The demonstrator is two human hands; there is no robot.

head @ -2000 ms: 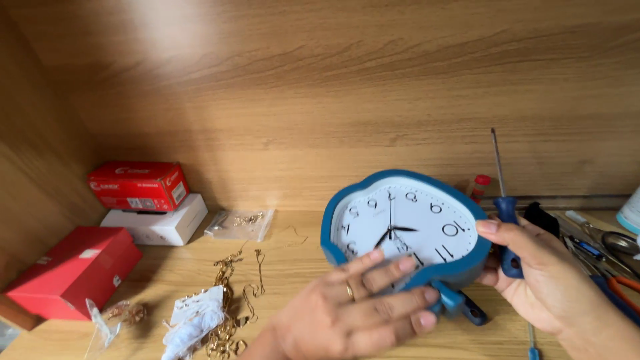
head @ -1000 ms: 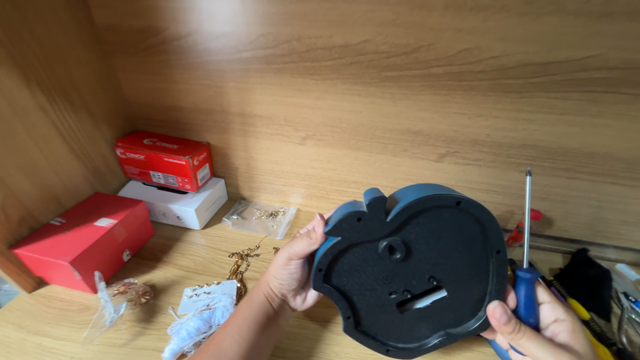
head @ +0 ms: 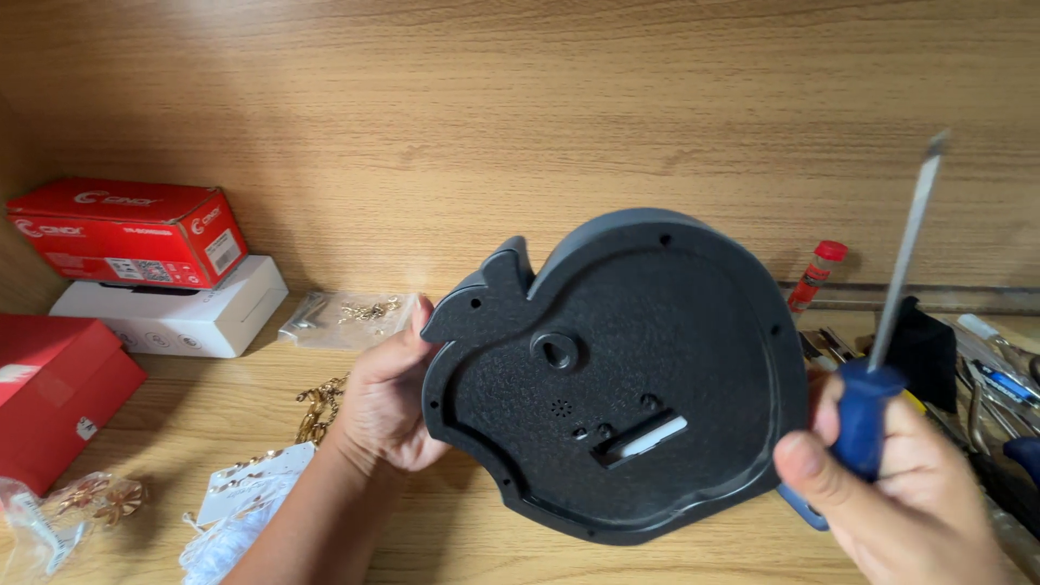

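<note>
An apple-shaped wall clock [head: 634, 374] is held up with its black plastic back toward me; its dial is hidden. The back has a round hanging hole, screw holes around the rim and a slot with something white in it. My left hand [head: 390, 390] grips the clock's left edge beside the leaf-shaped part. My right hand [head: 902, 471] holds a screwdriver [head: 868, 414] by its blue handle, shaft pointing up, and its thumb and fingers also touch the clock's lower right edge.
Red boxes [head: 122, 227] and a white box [head: 183, 313] stand at left. Near them lie a plastic bag of small metal parts [head: 353, 317], gold chains [head: 321, 410] and white threads [head: 236, 528]. A red-capped tube [head: 815, 276] and several hand tools [head: 987, 398] are at right.
The clock, dial up two seconds ago, has been turned over and now shows its back. My left hand has moved from the dial to the clock's left edge. The screwdriver stays in my right hand.
</note>
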